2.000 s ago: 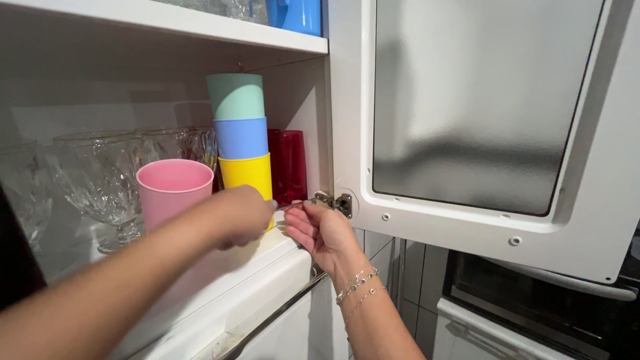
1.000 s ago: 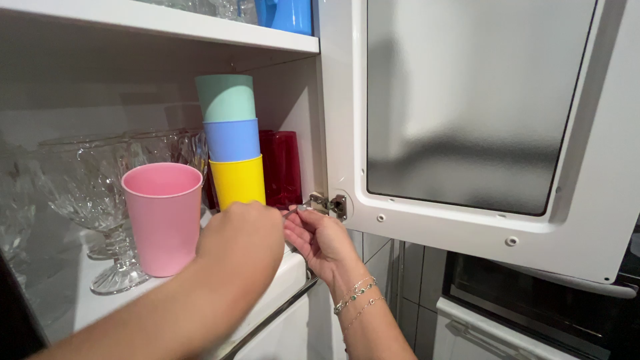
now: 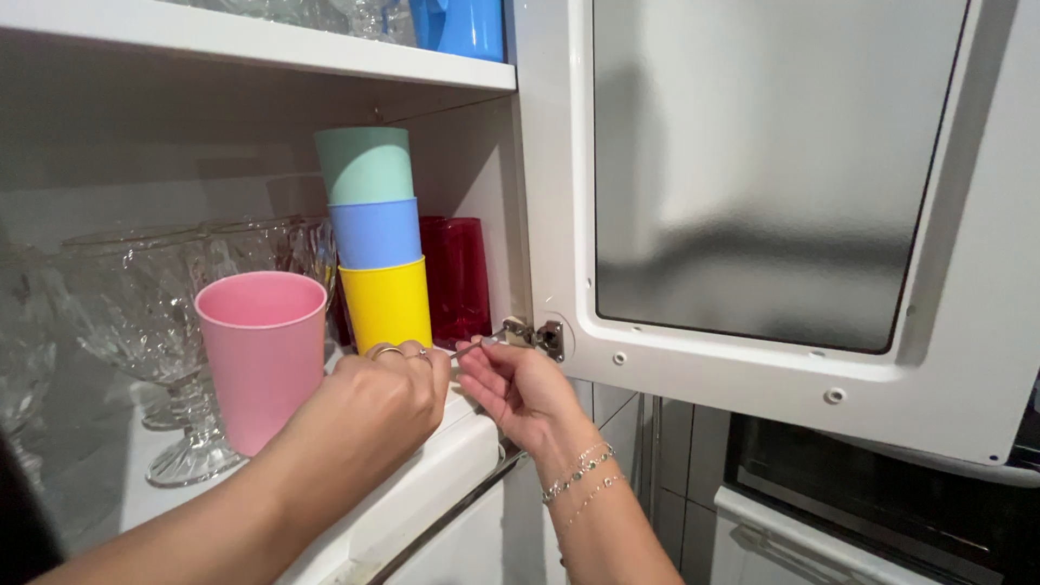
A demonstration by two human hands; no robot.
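Note:
My left hand (image 3: 378, 398) is closed around the near end of a thin metal tool, probably a screwdriver, whose handle is hidden in the fist. The metal shaft (image 3: 466, 350) runs toward the metal cabinet hinge (image 3: 535, 334) at the cabinet's right side. Thumb and fingertips of my right hand (image 3: 520, 382) pinch the shaft near the hinge. The white cabinet door (image 3: 731, 366), with a frosted panel, stands open on the right. Whether the tip touches a screw cannot be told.
On the shelf (image 3: 154, 520) stand a pink cup (image 3: 264, 366), clear stemmed glasses (image 3: 154, 309), red glasses (image 3: 459, 280), and stacked yellow (image 3: 386, 309), blue (image 3: 375, 233) and green cups (image 3: 364, 166). A blue object (image 3: 463, 28) sits on the upper shelf (image 3: 325, 57). An oven is at lower right.
My left hand, blurred two seconds ago, has shifted near the base of the yellow cup and turned about the tool. My right hand keeps its place by the hinge.

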